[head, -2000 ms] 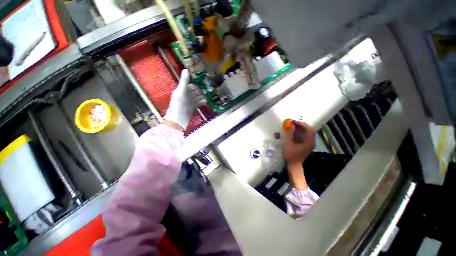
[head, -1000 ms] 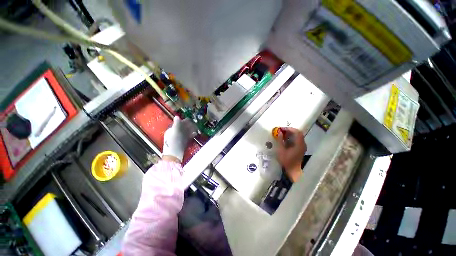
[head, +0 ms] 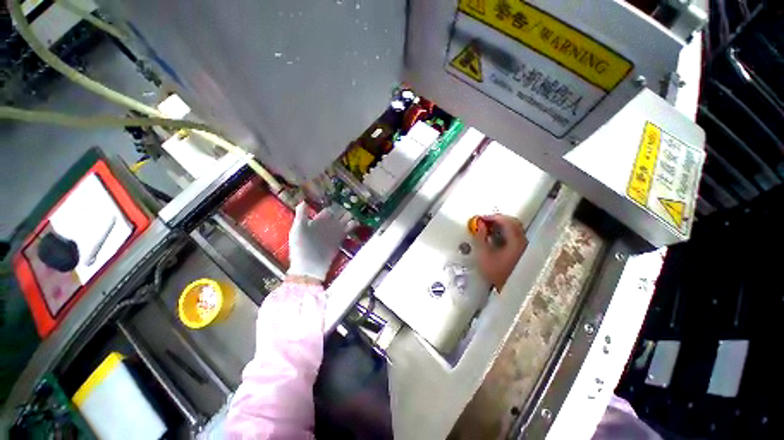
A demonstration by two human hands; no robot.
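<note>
A green power board [head: 404,168] with pale heatsinks and dark coils lies on the conveyor rails [head: 404,228]. My left hand [head: 316,242], in a white glove, is at the board's near left corner, over the red surface between the rails. Its fingers are spread and seem to touch the board's edge; no grip shows. My bare right hand [head: 503,249] has its fingers closed around the red-orange knob [head: 476,226] on the pale machine panel [head: 430,279]. The machine head's grey cover [head: 284,77] hides the far left part of the board.
A yellow tub [head: 201,304] with small white pieces and a white box [head: 123,404] with a yellow edge are at left. Another green board [head: 45,412] is at the lower left edge. A mouse [head: 58,252] lies on a red-edged mat. Warning-labelled covers [head: 533,64] overhang at upper right.
The view has shifted. The grey machine cover now stands over the head parts seen earlier at the board. The front panel's opening has closed up. My right hand has stayed at the knob, my left near the board.
</note>
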